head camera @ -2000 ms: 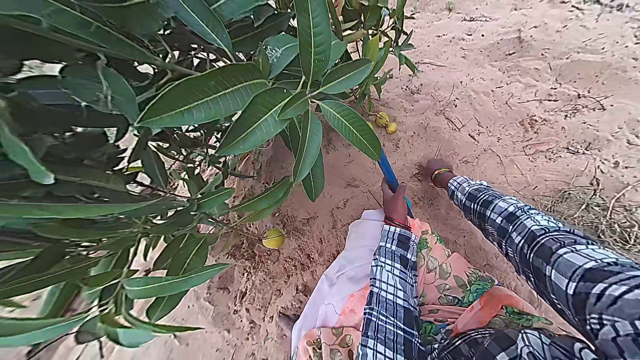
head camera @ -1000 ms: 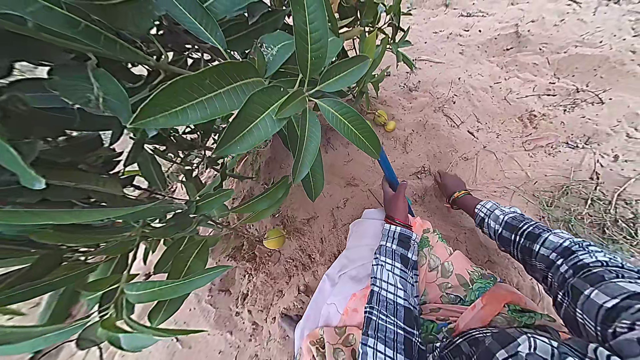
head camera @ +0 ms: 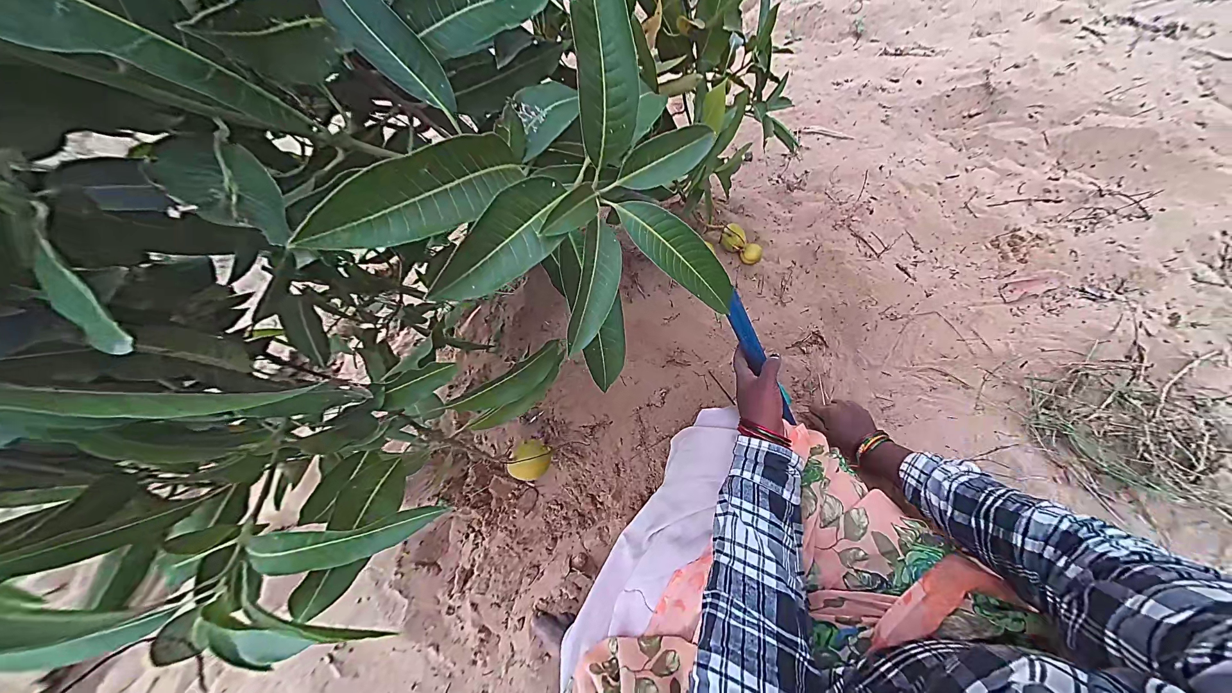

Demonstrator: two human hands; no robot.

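Observation:
My left hand (head camera: 758,393) is closed around a blue handle (head camera: 745,327), whose far end is hidden behind the mango-like leaves (head camera: 674,252). A red bangle and a checked sleeve show at that wrist. Just right of it, my right hand (head camera: 843,425) is low over the sandy soil near some dry twigs, its fingers partly curled; whether it holds anything is unclear. Beyond the handle, small yellow fruits (head camera: 750,253) lie on the ground. Another yellow fruit (head camera: 528,460) is at the lower edge of the foliage, left of my hands.
Dense leafy branches (head camera: 404,197) fill the left side. A heap of dry grass and twigs (head camera: 1131,423) lies on the sand at the right. Floral cloth (head camera: 866,539) and pale cloth (head camera: 654,525) spread below my arms. A dark toe or foot shows at the lower edge.
My right hand has moved left and nearer to me, closer to my left hand. My left hand stays closed on the blue handle in about the same place.

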